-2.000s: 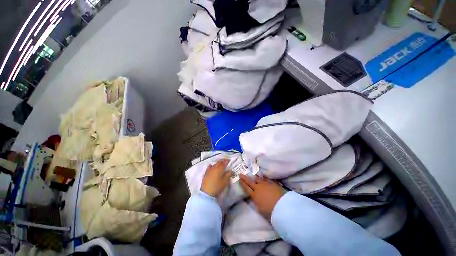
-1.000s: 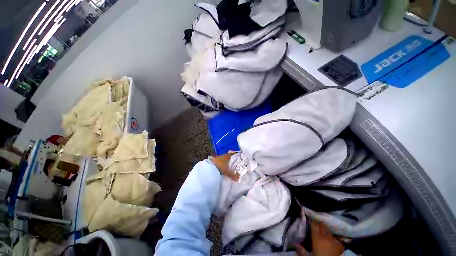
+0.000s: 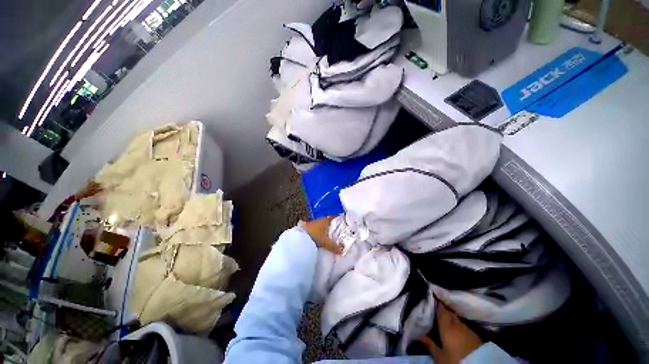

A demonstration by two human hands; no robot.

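Note:
A tied bundle of light grey panels with dark edges (image 3: pixel 405 199) lies against the machine table's front edge, bulging either side of a white tie strip (image 3: pixel 364 233). My left hand (image 3: pixel 325 234) is on the bundle's left side by the tie and a small white printed label (image 3: pixel 343 232), gripping the gathered fabric; its fingertips are partly hidden. My right hand (image 3: pixel 454 335) is at the lower edge of the bundle, against the dark-edged panels, with some fingers hidden by fabric and the frame's bottom close by.
Another pile of grey and black panels (image 3: pixel 341 114) rests above a blue crate or stool (image 3: pixel 320 186). The white table (image 3: pixel 583 156) curves along the right, with a grey-white machine box (image 3: pixel 462 35). Cream fabric piles (image 3: pixel 181 249) stand at left beside a white bin (image 3: pixel 171 345).
My right hand has moved from the label down to the bundle's lower right side. My left hand has shifted slightly and now holds the gathered part. The bundle's lower panels are spread differently.

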